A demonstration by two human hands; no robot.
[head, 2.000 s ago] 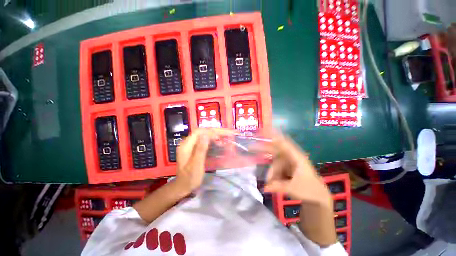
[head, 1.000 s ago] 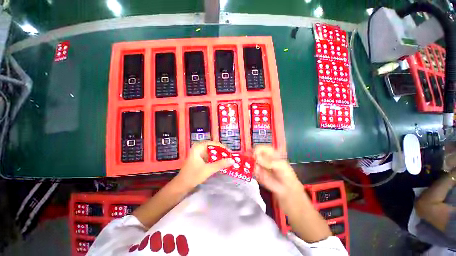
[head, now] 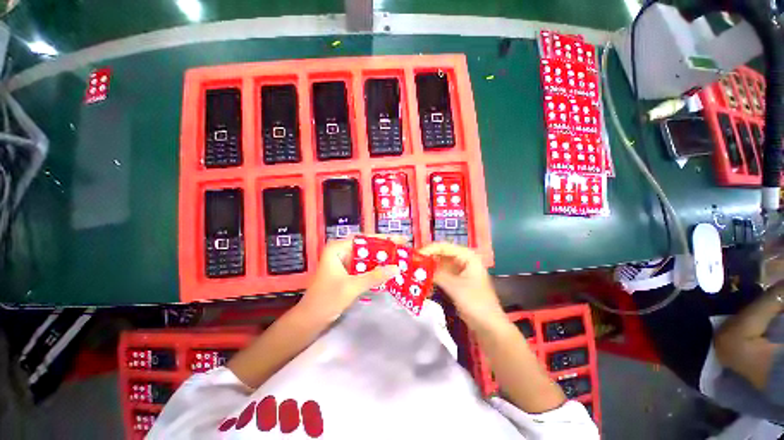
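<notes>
My left hand [head: 339, 279] is closed on a small strip of red screen film labels [head: 375, 258] at the tray's front edge. My right hand [head: 460, 273] pinches the right end, where one label is tilted against the other. An orange-red phone tray [head: 333, 172] lies on the bench, with keypad phones in two rows. In the front row, the two rightmost phones [head: 393, 203] [head: 448, 203] have red films on their screens. The other phones, such as the middle front one [head: 341, 206], show dark screens. My left hand and the film lie just below that middle phone.
A long stack of red film sheets [head: 573, 125] lies at right, beside a cable. A single red label [head: 99, 84] tops a pale strip [head: 103, 172] at left. A white oval device [head: 707, 258] is at the right edge. More trays stand below; another person's arm [head: 748, 331] shows at far right.
The film was a blur between my hands at first, then showed as a nearly straight strip. Its right label is now tilted down against the left one. My hands stay close together.
</notes>
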